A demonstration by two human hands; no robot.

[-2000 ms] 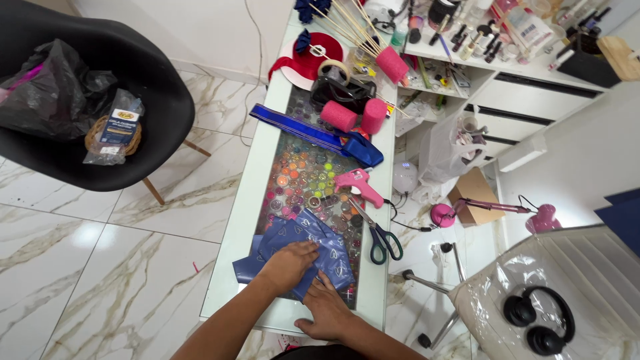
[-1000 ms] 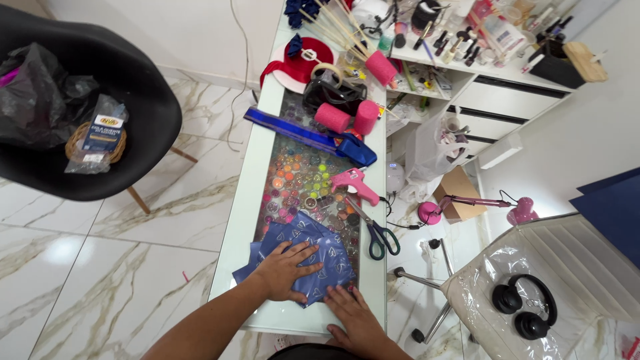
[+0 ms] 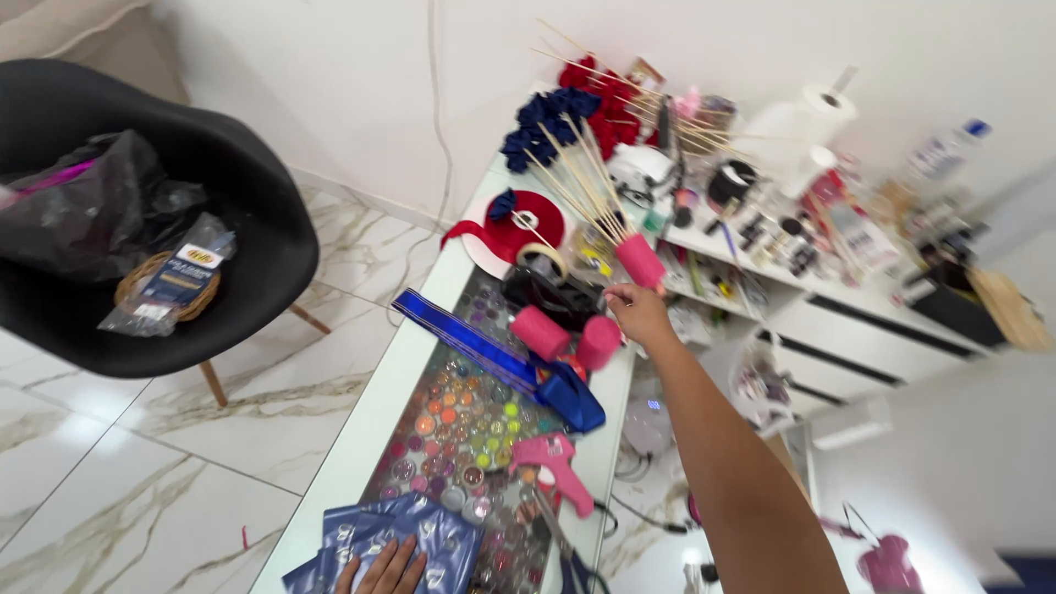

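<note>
My left hand (image 3: 384, 569) lies with fingers spread on the blue printed plastic sheets (image 3: 412, 532) at the near end of the glass-topped table (image 3: 351, 429); its lower part is cut off by the frame. My right hand (image 3: 639, 312) is raised at the table's right edge, fingers curled, just below a pink foam cylinder (image 3: 640, 260) with thin wooden sticks in it. Whether those fingers hold anything is unclear. Two more pink cylinders (image 3: 539, 332) stand beside a blue ribbon (image 3: 470, 342). A pink glue gun (image 3: 553, 470) and scissors (image 3: 569, 553) lie nearer me.
Red ribbon (image 3: 536, 223) on a roll and a tape roll (image 3: 542, 262) lie toward the back, by navy fabric flowers (image 3: 544, 120). A white cabinet (image 3: 858, 330) crowded with bottles stands at right. On the left, a black chair (image 3: 272, 247) holds a bag and a wicker ring.
My right hand has left the sheets and reached forward to the pink cylinder with the sticks. My left hand remains on the sheets. The view has shifted toward the table's far end.
</note>
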